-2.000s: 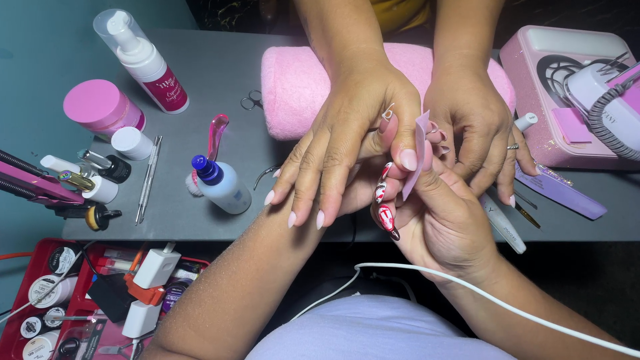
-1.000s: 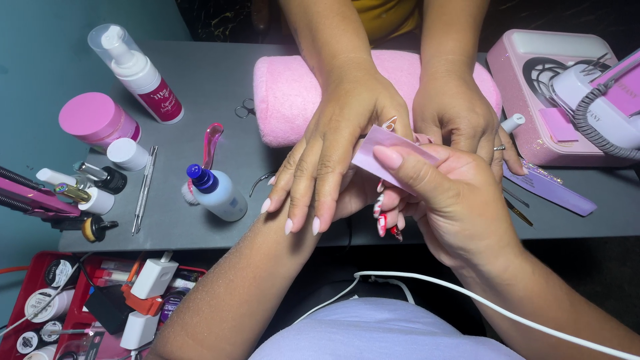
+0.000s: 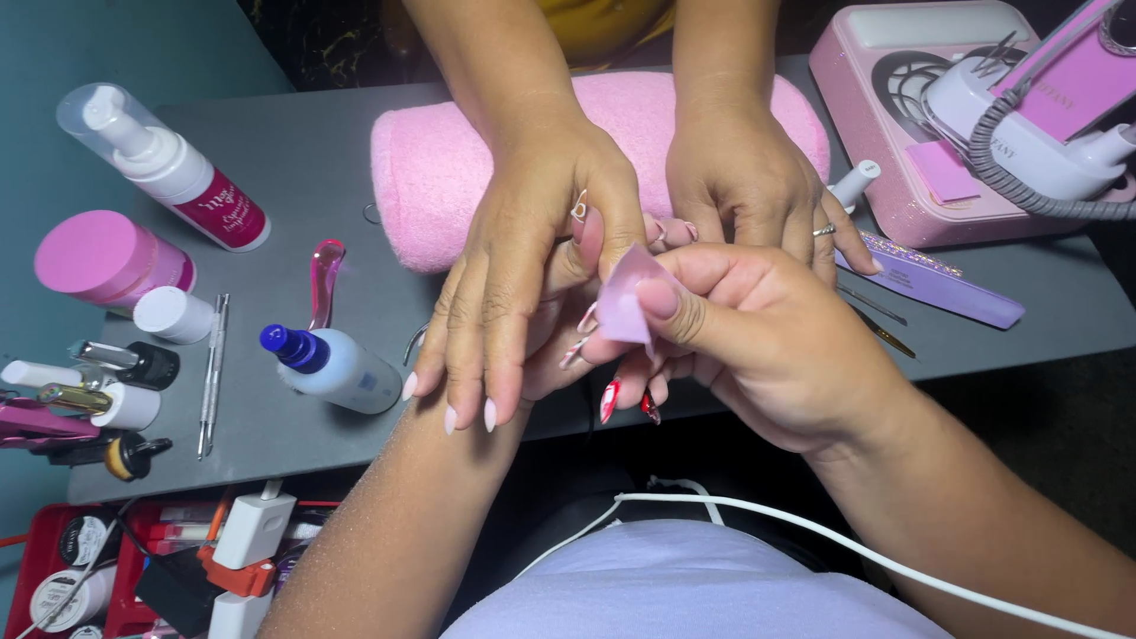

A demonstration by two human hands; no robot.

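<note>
My right hand (image 3: 763,328) pinches a small, thin, bent pink sheet (image 3: 628,306) between thumb and index finger. My left hand (image 3: 555,364) lies under the other person's hand (image 3: 524,231), with most of its fingers hidden. That person's fingers, with pale pointed nails, extend over my left wrist. Long decorated nails, some red and white, show among the overlapping fingers beside the sheet. A pink towel roll (image 3: 435,182) lies beneath the other person's wrists. Their second hand (image 3: 754,191) rests on its near side, beside my right hand, with a ring on one finger.
At left stand a pump bottle (image 3: 200,182), pink jar (image 3: 115,257), blue-capped bottle (image 3: 342,373) and several small bottles. A metal tool (image 3: 213,377) lies nearby. At right are a pink device (image 3: 852,106) and purple nail file (image 3: 941,284). A white cable (image 3: 799,524) crosses my lap.
The pink sheet was upright and narrow to the view two seconds ago, then showed broad and flat; now it is bent. My right hand has turned with it. The other person's hands stay over the towel roll.
</note>
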